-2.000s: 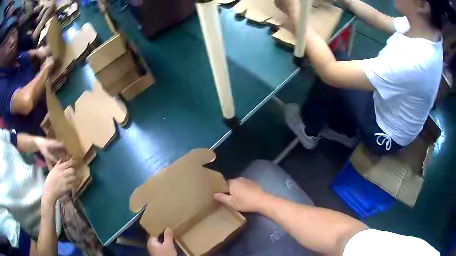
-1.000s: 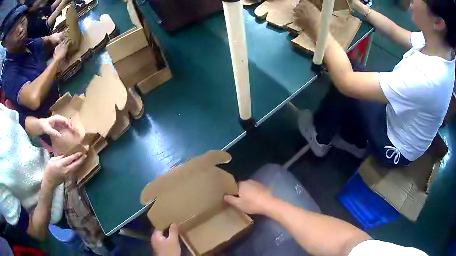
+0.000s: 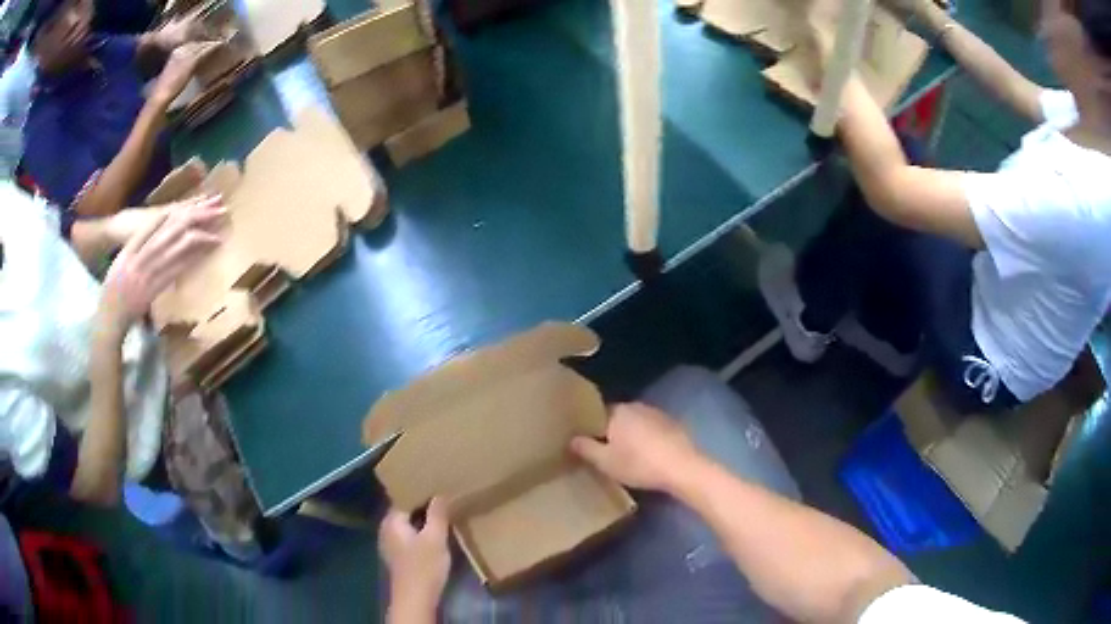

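Note:
A brown mailer box is held over my lap at the bench edge. Its tray is open and its lid stands up and leans back over the bench edge, with the rounded tuck flap at the top. My left hand grips the box's left end near the lid fold, thumb up. My right hand grips the right end where the lid meets the tray. The fingers under and behind the box are hidden.
The green bench carries stacked blanks before the left neighbours and folded boxes farther back. A cream post stands at the bench edge. A person in white sits at right above a cardboard piece and blue bin.
The view has shifted, so the bench things sit farther right and higher. The box stays in both my hands with its lid up. The near left neighbour's hands have moved onto the blanks.

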